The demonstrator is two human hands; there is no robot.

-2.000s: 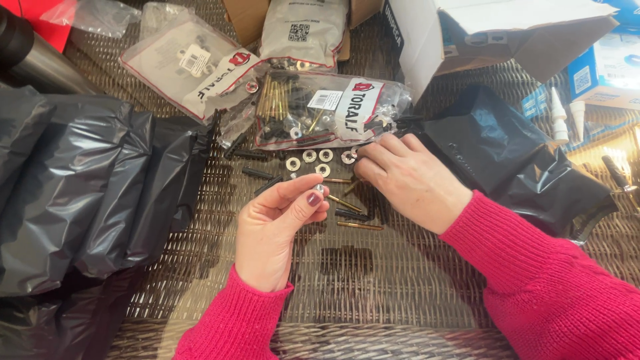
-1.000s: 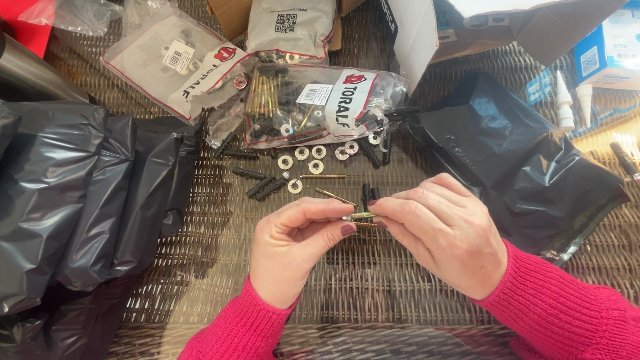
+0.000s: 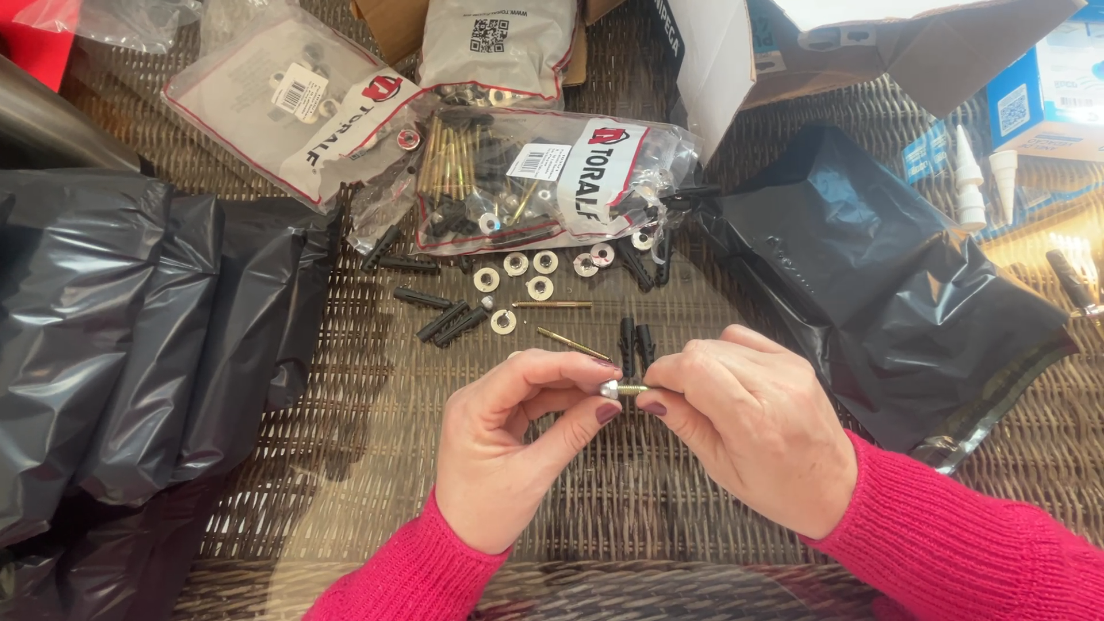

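Observation:
Between its thumb and forefinger my left hand (image 3: pixel 522 435) pinches a silver cap nut (image 3: pixel 610 389). My right hand (image 3: pixel 759 423) holds a brass-coloured threaded stud (image 3: pixel 632 390), whose end is at the nut; its rest is hidden by the fingers. Just above the hands lie two more studs (image 3: pixel 573 343) and two upright black plastic wall plugs (image 3: pixel 645 345). Several washers (image 3: pixel 540 287) are spread beyond them. At their left are more black plugs (image 3: pixel 421 297), with another cap nut (image 3: pixel 487 303) at the end of one. A clear bag of studs and plugs (image 3: pixel 483 181) lies behind.
Black plastic packages (image 3: pixel 78 328) fill the left side. A black plastic bag (image 3: pixel 871 285) lies at the right, near white nozzles (image 3: pixel 969 185). Other hardware bags (image 3: pixel 259 95), an open cardboard box (image 3: pixel 724 78) and a blue box (image 3: pixel 1048 103) stand behind on the glass-topped wicker table (image 3: pixel 362 483).
Two seconds ago my right hand was among the parts by the bag, away from the left. It has come down to my left hand, now with a stud in its fingers.

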